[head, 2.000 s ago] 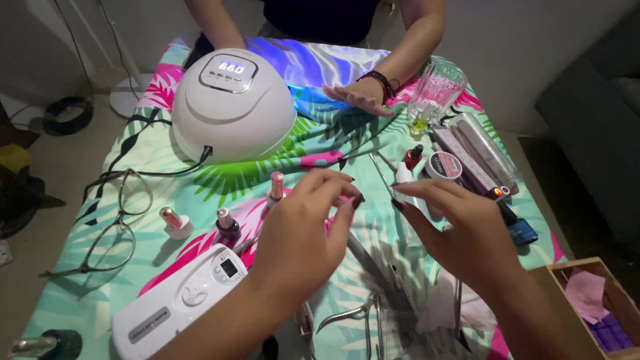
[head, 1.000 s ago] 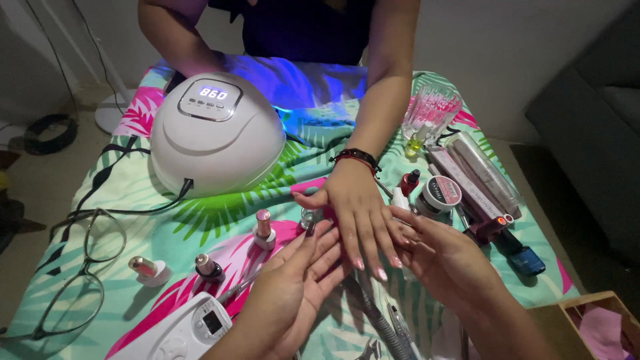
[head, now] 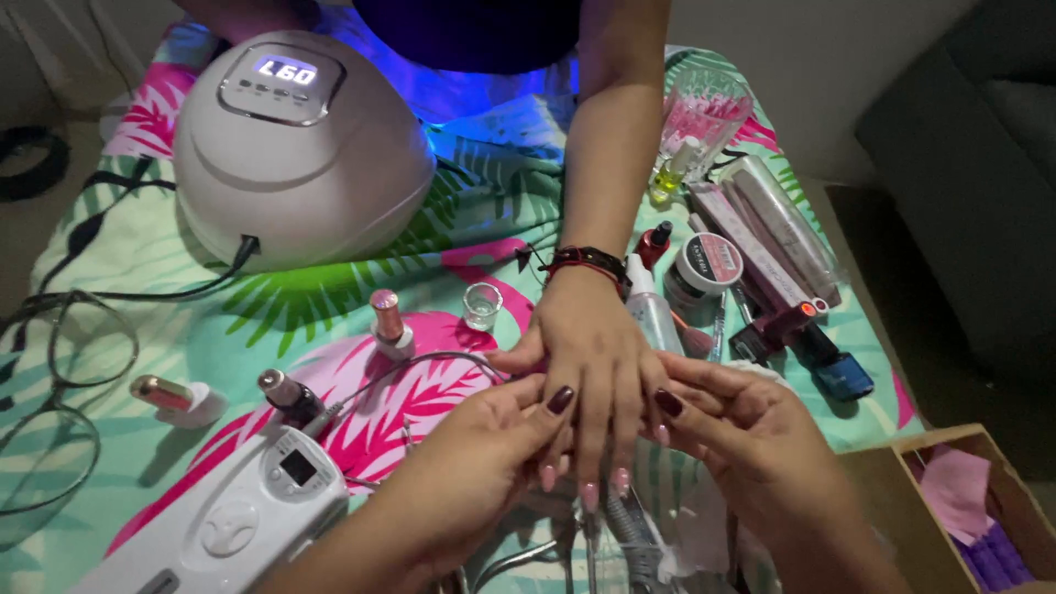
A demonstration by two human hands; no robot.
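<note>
The hand of another person, with pink nails and a dark bracelet, reaches palm down across the patterned cloth. My left hand grips its fingers from the left, thumb on top. From the other side my right hand holds it too, thumb on top near the outer finger. Both my thumbs have dark nails. Just beyond my left hand stand a small faceted glass cup and a pink-capped polish bottle. A clear squeeze bottle is beside the person's wrist. Metal nippers lie below the held hand.
A white nail lamp with a lit display stands back left. Eyeglasses and a white control unit lie at the left. At the right are a round jar, polish bottles, a glass of pink sticks and a wooden box.
The other person's hand, earlier farther back by the glass of sticks, has come forward between my hands. My hands have closed in from both sides and now hold it.
</note>
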